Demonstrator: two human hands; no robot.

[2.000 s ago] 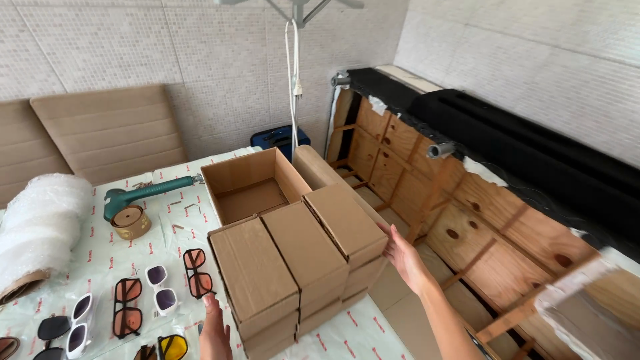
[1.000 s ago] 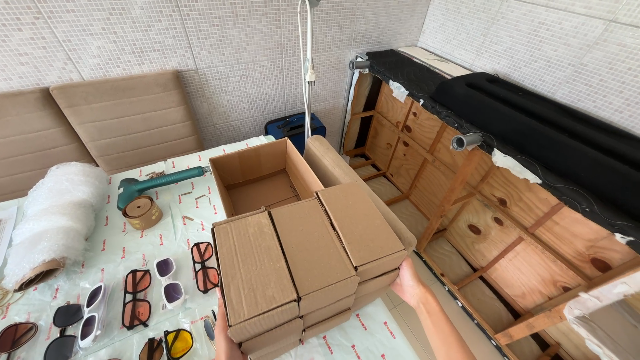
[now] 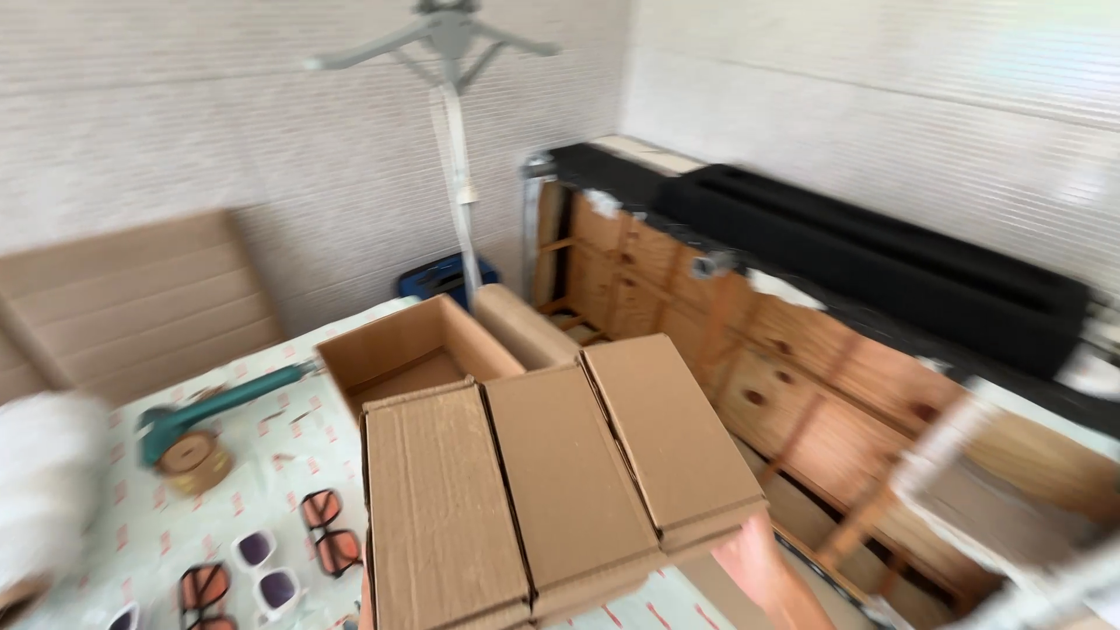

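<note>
Several small closed cardboard boxes, stacked in side-by-side columns, are clasped between my two hands. My right hand presses the lower right side of the stack. Of my left hand only a sliver shows at the lower left side; the boxes hide the rest. Just behind the stack stands a larger open cardboard box, its visible inside bare. Sunglasses with orange lenses and white-framed sunglasses lie to the left of the boxes.
A green tape dispenser and a tape roll lie on the covered table. Bubble wrap stands at left, a brown roll behind the open box. An overturned wooden-framed piece of furniture fills the right. A chair stands behind.
Two seconds ago my left hand was apart from the stack; now both hands hold it. The stack has risen from the table and covers part of the open box. The view has shifted.
</note>
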